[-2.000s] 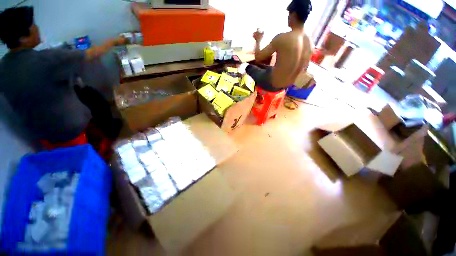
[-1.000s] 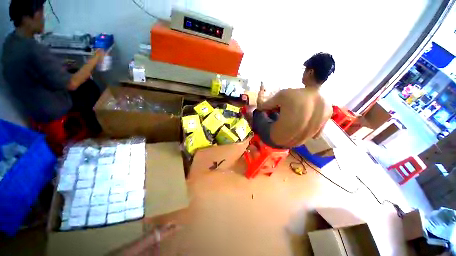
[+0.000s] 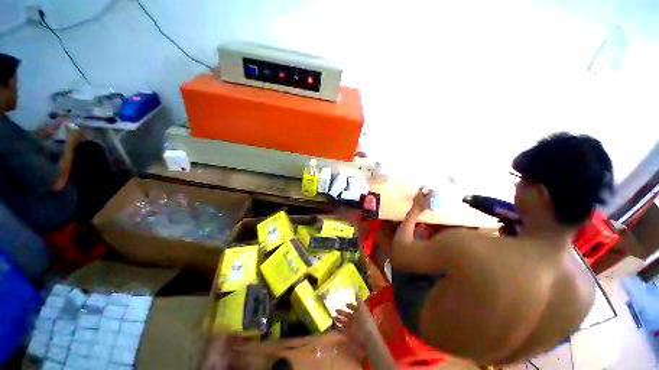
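A brown carton (image 3: 311, 347) full of yellow and dark retail boxes (image 3: 283, 266) is at the lower middle. My right hand (image 3: 352, 323) comes from the bottom edge, fingers apart, over a yellow box at the carton's right front side. I see no box lifted in it. My left hand (image 3: 225, 351) is a blurred shape at the carton's front left, partly cut off by the bottom edge; its fingers cannot be made out.
A carton of white boxes (image 3: 90, 325) and a blue tote (image 3: 22, 303) are at left. A carton with clear film (image 3: 173, 217) stands behind. The orange machine (image 3: 271, 119) is on a bench. A shirtless person (image 3: 506, 289) sits right on a red stool; another person (image 3: 32, 166) sits left.
The view has moved closer to the yellow-box carton and the seated person. The white boxes have shifted to the lower left. My right hand has come into view over the yellow boxes.
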